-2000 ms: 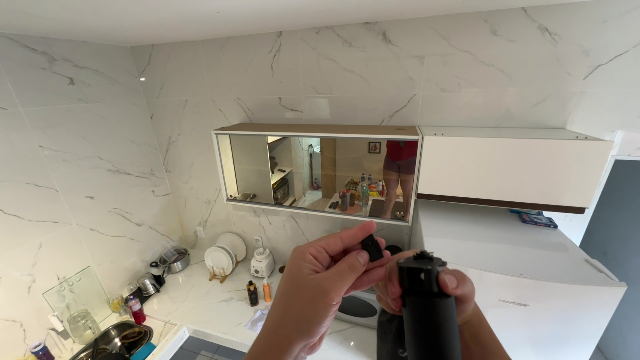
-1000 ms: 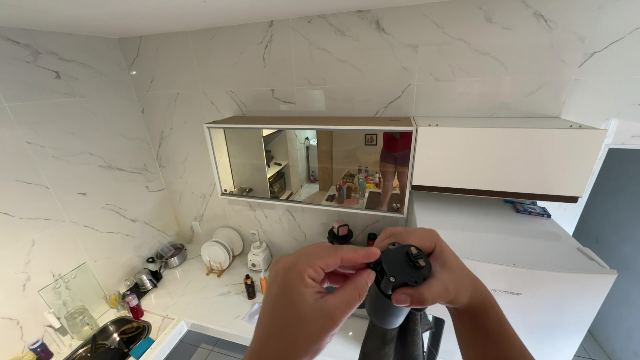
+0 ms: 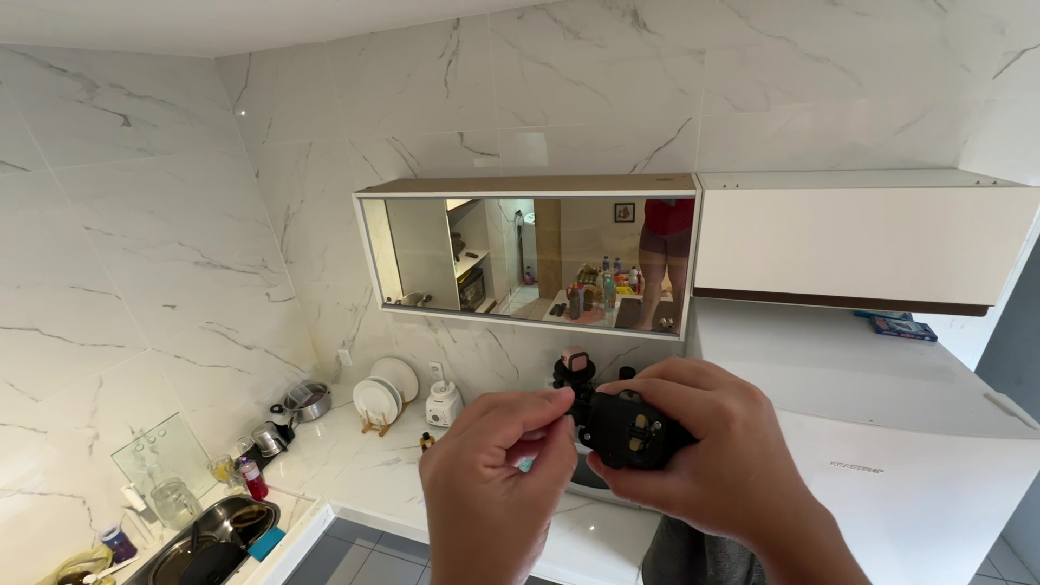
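Note:
My right hand [image 3: 707, 431] grips a black cylindrical device [image 3: 634, 431], its end face turned to the camera. Screws and a small brass-coloured metal part show on that face. At the device's left side, my left hand [image 3: 508, 463] has its thumb and fingertips pinched together, touching or very near its edge; whether a small part is between them cannot be told. A dark grey cloth-like thing [image 3: 699, 552] hangs below the right hand. Behind the hands stands a black object with a pinkish top [image 3: 574, 361] on the counter, partly hidden.
A mirrored wall cabinet [image 3: 528, 260] hangs ahead, beside a white cabinet [image 3: 845, 244] above a white refrigerator [image 3: 910, 471]. On the marble counter [image 3: 357, 471] are plates in a rack [image 3: 378, 400], a white blender [image 3: 443, 404], pots [image 3: 307, 400] and a sink [image 3: 264, 508] with dishes.
The black device has been tilted from upright, so its end now faces the camera. My left hand, which held a small black piece apart from it two seconds ago, is now at its side.

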